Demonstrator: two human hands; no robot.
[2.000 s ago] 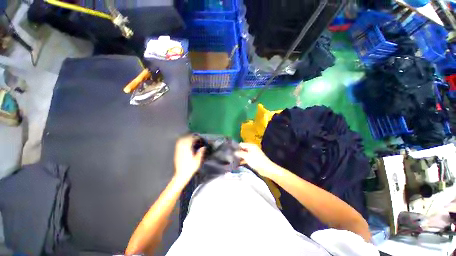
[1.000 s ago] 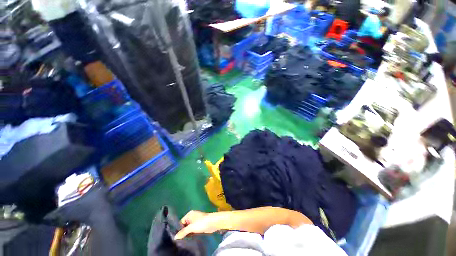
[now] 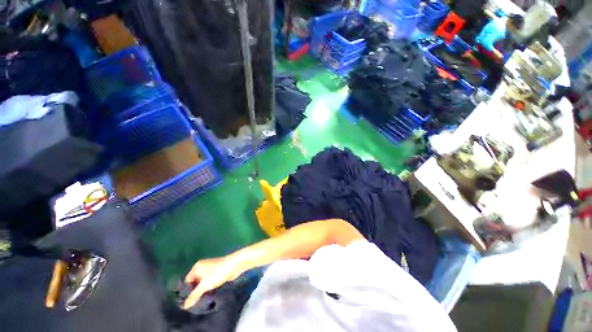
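My right hand (image 3: 206, 280) is at the lower middle, at the right edge of the pressing table (image 3: 120, 279). Its fingers are closed on a dark grey garment piece (image 3: 217, 311), which hangs bunched below the hand beside the table and my light shirt. The steam iron (image 3: 84, 280), silver with an orange-brown handle, rests on the table at the lower left. My left hand is out of the picture.
A dark cloth heap (image 3: 357, 194) lies right of me, with a yellow bag (image 3: 271, 211) beside it. Blue crates (image 3: 165, 172) stand beyond the table. A plastic-covered dark mass (image 3: 208, 71) and a metal rod (image 3: 248, 84) are ahead. Sewing machines (image 3: 480, 165) line the right.
The view has turned right from the table. My left hand has left the picture. Since one second ago, the iron has come back more fully into view and my right hand shows further left.
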